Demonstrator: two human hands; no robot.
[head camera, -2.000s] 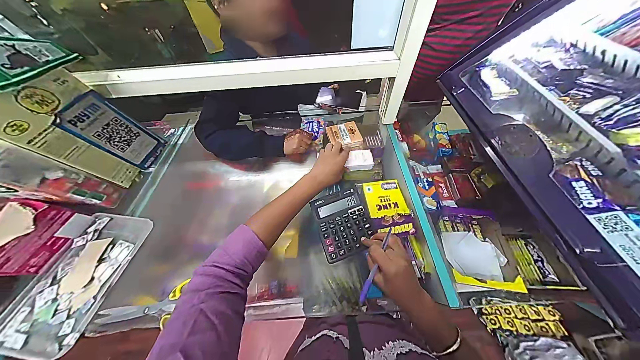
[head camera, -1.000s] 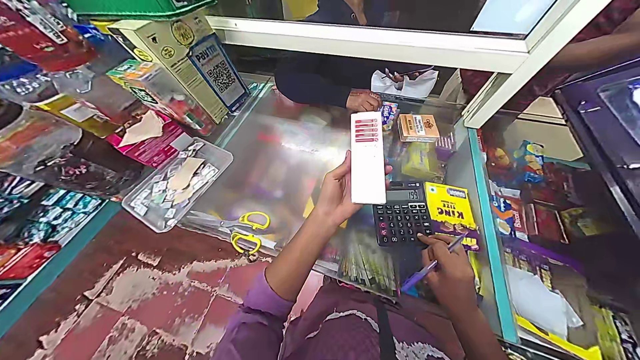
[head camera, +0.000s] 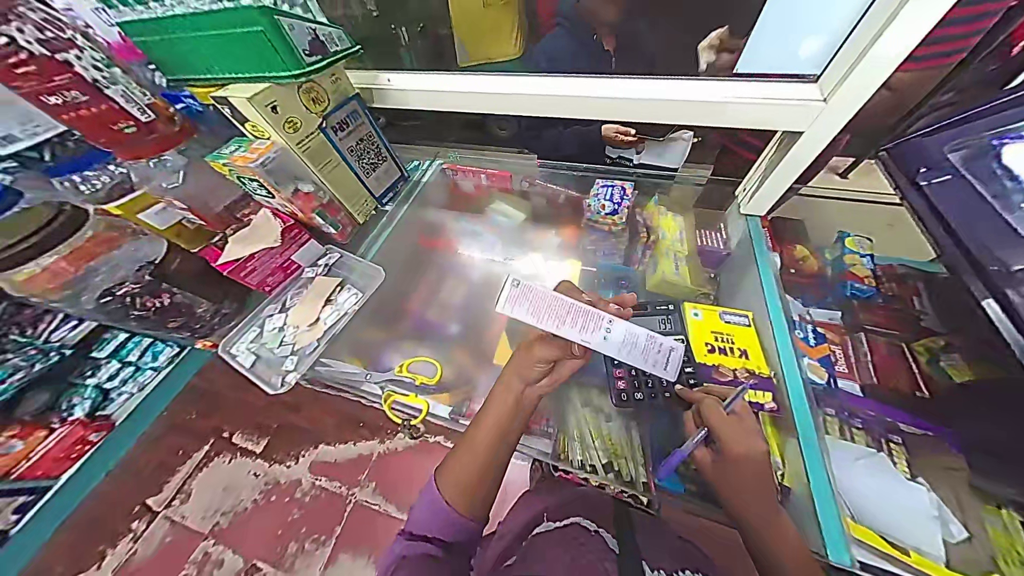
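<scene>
My left hand (head camera: 552, 352) holds a long white carton (head camera: 592, 326) with small print on the side turned up, above the glass counter. Under the carton's right end lies a black desk calculator (head camera: 640, 384), partly covered. My right hand (head camera: 724, 432) grips a purple pen (head camera: 696, 442) between its fingers, with a fingertip at the calculator's lower right edge. Just right of the calculator is a yellow and purple packet (head camera: 726, 340). Yellow-handled scissors (head camera: 408, 388) rest near the counter's front edge at the left.
A clear plastic tray (head camera: 308, 320) of small packets sits left, beside a carton with a payment code (head camera: 352, 144) and plastic jars (head camera: 96, 272). A white window frame (head camera: 592, 96) crosses behind the counter. Beyond it, another person's hand (head camera: 622, 136) holds a white bag.
My left hand has taken up the white carton and turned it from upright to slanting, another side showing. The small orange-brown box has gone from the counter. The other person's hand has drawn back.
</scene>
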